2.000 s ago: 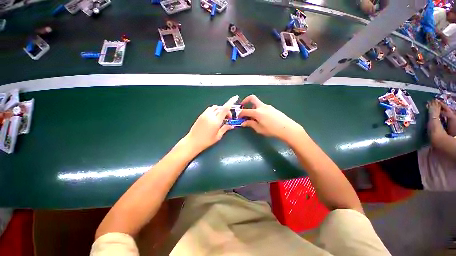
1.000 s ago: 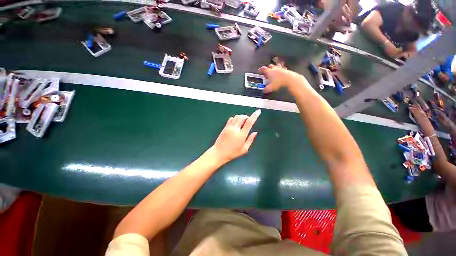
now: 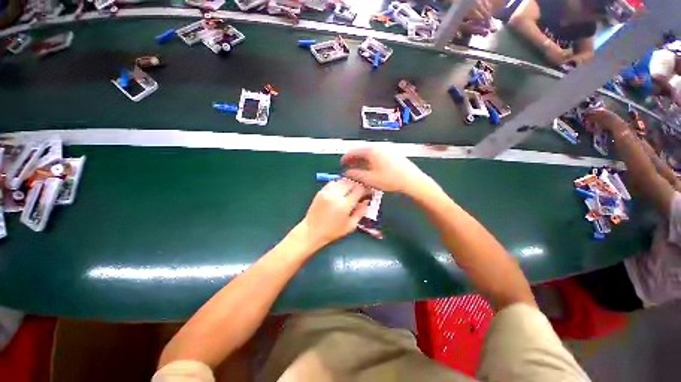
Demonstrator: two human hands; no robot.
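Note:
A white housing frame (image 3: pixel 373 207) is over the green surface in front of me, largely hidden by my hands. A blue cell (image 3: pixel 327 177) sticks out at its upper left, and a small brownish part (image 3: pixel 370 232) shows at its lower end. My left hand (image 3: pixel 337 209) holds the frame from the left, fingers over it. My right hand (image 3: pixel 382 170) is at the frame's upper side, by the blue cell, its fingers bent and slightly blurred. The fingertips' exact contact is hidden.
Beyond the pale rail (image 3: pixel 224 140), units with blue cells lie on the belt (image 3: pixel 187 71). Piled units lie at left (image 3: pixel 43 186) and right (image 3: pixel 603 200). A slanted grey post (image 3: pixel 552 97) stands at right. Other people's arms (image 3: pixel 635 149) work at right. A red basket (image 3: pixel 452 332) is below.
My right hand has come back from the belt to beside my left hand, and a unit is now between them. The unit my right hand set down remains on the belt.

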